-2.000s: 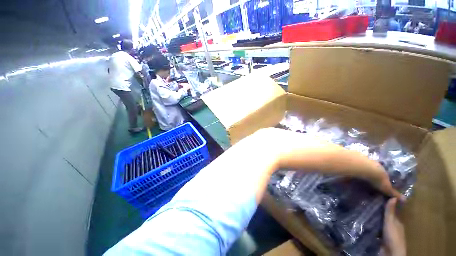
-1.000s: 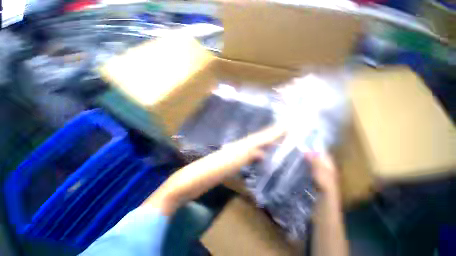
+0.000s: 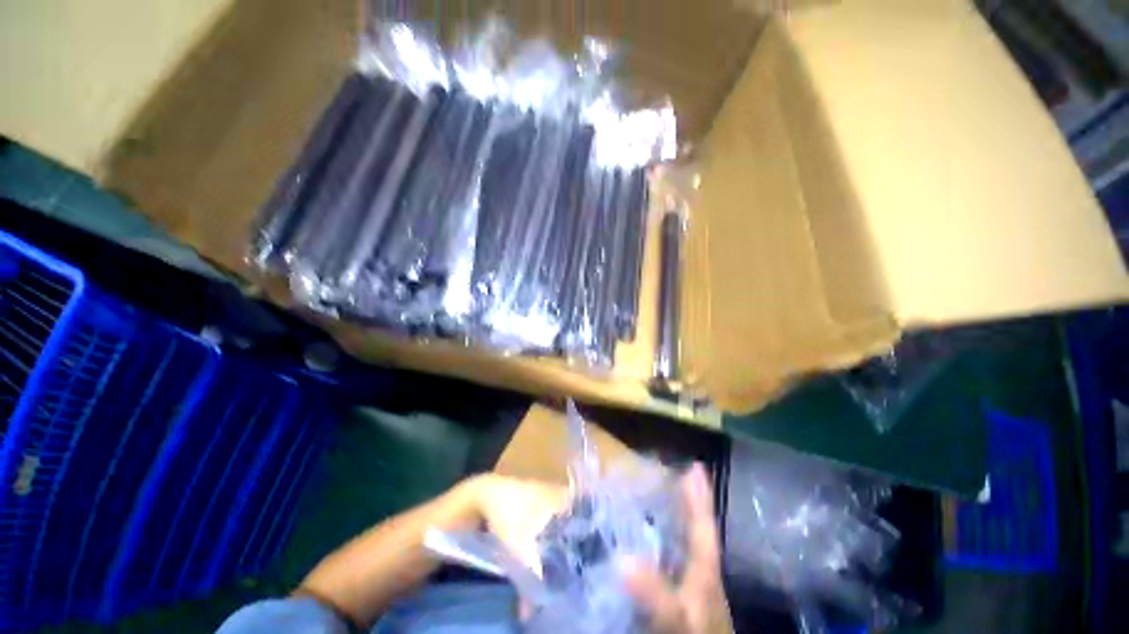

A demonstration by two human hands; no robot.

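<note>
My left hand (image 3: 526, 514) and my right hand (image 3: 687, 582) are low in the middle, over my lap, both around a crumpled clear plastic bag (image 3: 607, 539). Whether the bag holds anything cannot be told. Beyond them the open shipping carton (image 3: 743, 223) holds bagged black tubes (image 3: 495, 186) in a slanted row, with shiny loose bag ends at the far side. One bagged tube (image 3: 669, 291) lies apart from the row at the carton's right side. The fingers and the bag are partly blurred.
Blue plastic crates (image 3: 161, 434) stand at the left. A black tray heaped with empty clear bags (image 3: 817, 533) is at the lower right. Another blue crate (image 3: 1009, 495) is farther right. The carton's near flap (image 3: 563, 446) hangs beyond my hands, and its right flap (image 3: 966, 161) is spread.
My hands have moved from the carton back to over my lap, with clear plastic between them. The view has turned down, and the tubes in the carton now show uncovered by my arms.
</note>
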